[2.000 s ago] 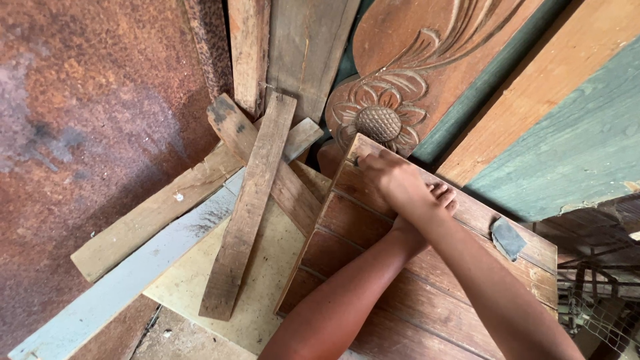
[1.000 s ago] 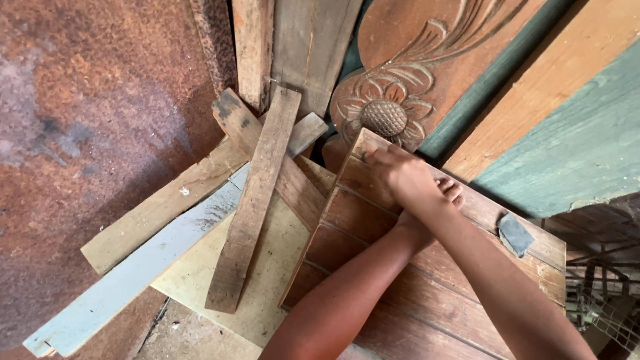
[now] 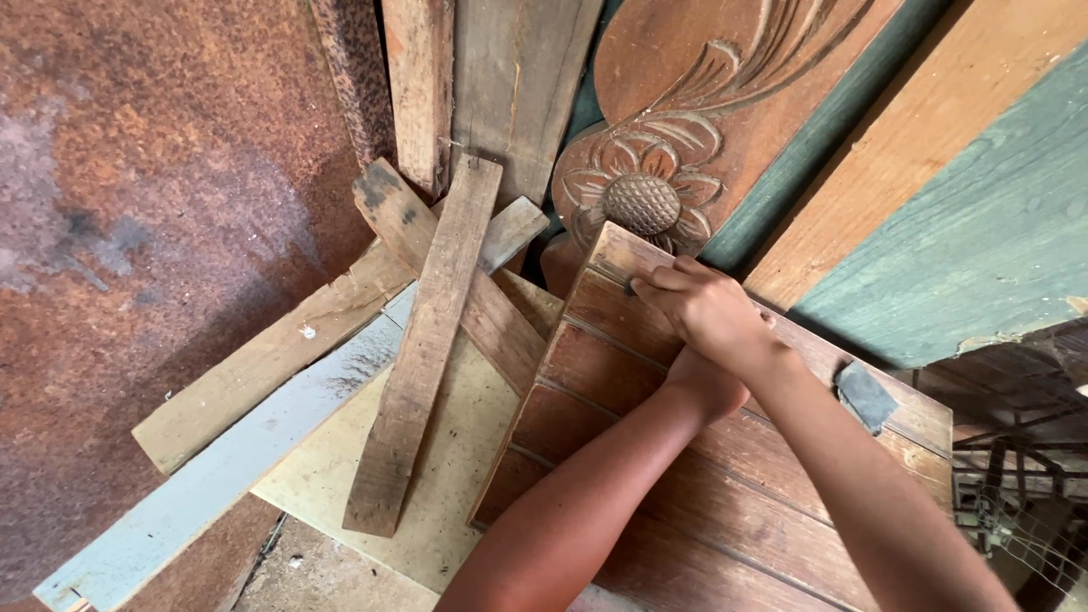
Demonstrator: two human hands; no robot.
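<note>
A brown wooden panel of parallel slats (image 3: 586,353) lies tilted under both my arms. My right hand (image 3: 701,310) is near its upper corner, fingers curled down on the slats, with a small dark piece, partly hidden, pinched at the fingertips. My right wrist crosses over my left hand (image 3: 710,387), which rests against the panel near its upper edge. Most of the left fingers are hidden behind the right hand, so its grip does not show. A folded dark grey piece, perhaps sandpaper (image 3: 865,397), lies on the panel to the right of my right forearm.
Left of the panel, a brown wooden strip (image 3: 425,357) crosses a pale blue board (image 3: 229,459) and other loose boards over a cream board (image 3: 323,493). Behind stand a carved floral wooden piece (image 3: 642,204) and a green wall (image 3: 960,229). Rusty sheet metal (image 3: 170,170) rises at left.
My right hand has shifted slightly away from the panel's upper corner, its fingertips still on the slats. The folded grey piece remains on the panel.
</note>
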